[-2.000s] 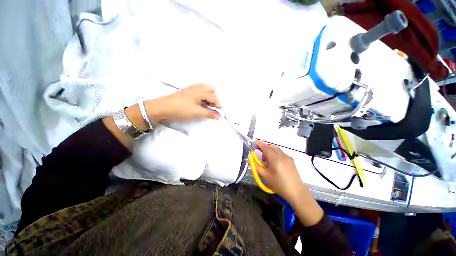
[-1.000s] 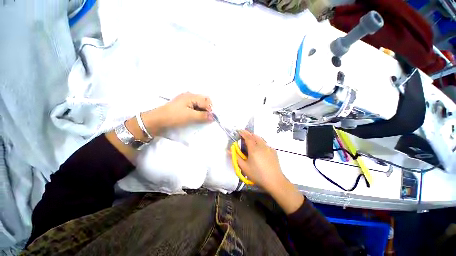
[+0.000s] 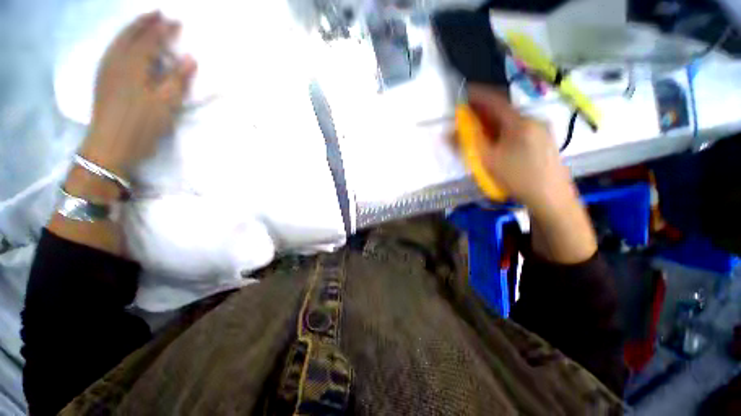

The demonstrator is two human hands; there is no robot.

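My right hand (image 3: pixel 524 150) holds yellow-handled scissors (image 3: pixel 479 154) over the front part of the white table; the blades are hard to see. My left hand (image 3: pixel 142 89) is at the upper left over the white cloth (image 3: pixel 219 162), blurred, with fingers bent; whether it pinches the cloth is not clear. The cloth lies in a bunched heap from the left to the middle. A narrow dark grey strip (image 3: pixel 331 150) runs down the cloth's right side to the table's front edge.
A flat black object (image 3: pixel 471 45), a bright yellow strip (image 3: pixel 552 77) and a black cord lie behind my right hand. Metal machine parts (image 3: pixel 394 49) show at the top centre. Blue bins (image 3: pixel 613 211) stand below the table's front edge at right.
The view has tilted down and shifted, so most of the machine has left the picture. My hands have moved apart. The scissors have moved right, away from my left hand and the cloth.
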